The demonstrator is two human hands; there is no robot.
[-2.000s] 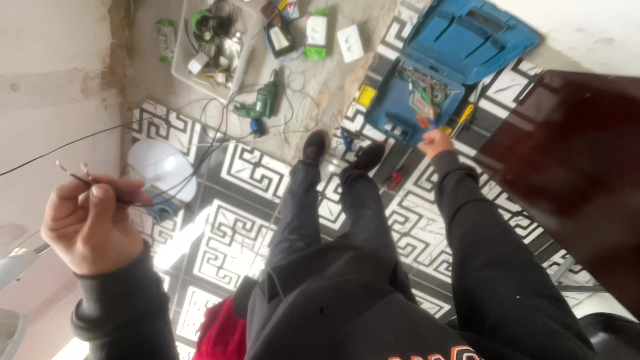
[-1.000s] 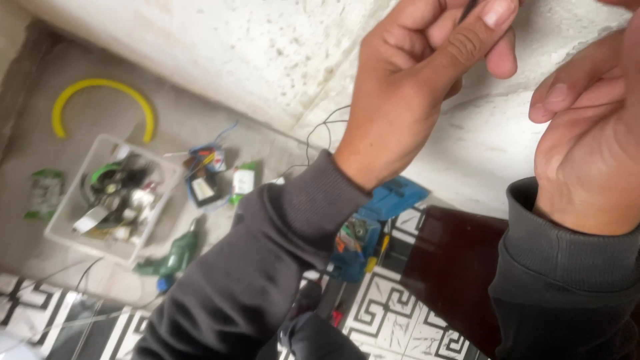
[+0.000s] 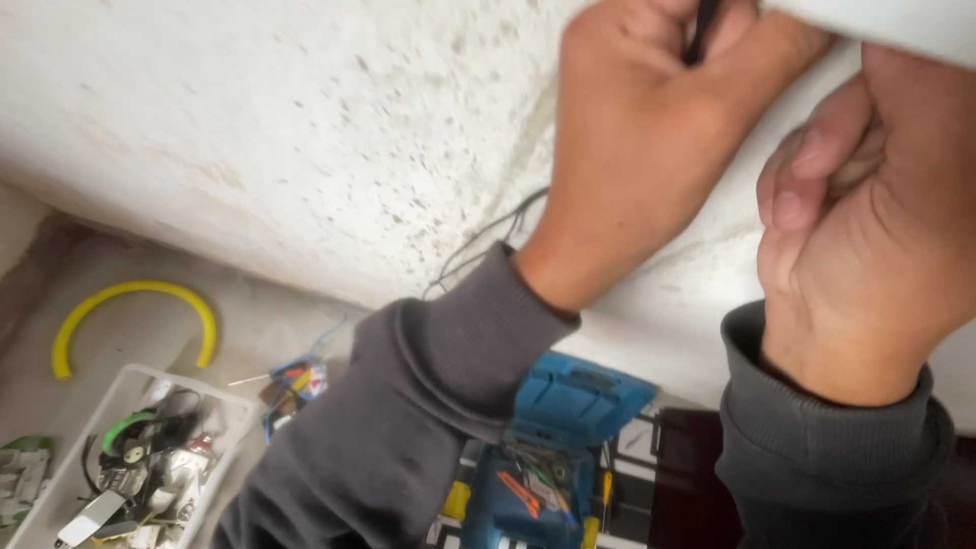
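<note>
My left hand point(image 3: 648, 130) is raised at the upper middle of the head view, its fingers closed on a thin black cable point(image 3: 703, 29). To its right my right hand point(image 3: 862, 206) is raised with curled fingers; its fingertips are partly hidden, so I cannot tell whether it holds anything. A white surface point(image 3: 915, 27), blurred and cut off by the top edge, covers part of both hands. Behind my left wrist thin dark wires point(image 3: 488, 227) hang against the stained white wall point(image 3: 343, 130).
Below are an open blue toolbox point(image 3: 587, 396) with tools, a yellow-handled screwdriver point(image 3: 607, 488), a clear plastic bin point(image 3: 84, 457) of electrical parts, a curved yellow tube point(image 3: 137, 287) and a dark red surface point(image 3: 690, 473) at the lower right.
Two seconds ago my right hand was at the blue toolbox and my left held a cable with bared ends over the floor. Both hands are now raised by the wall; the view has swung strongly.
</note>
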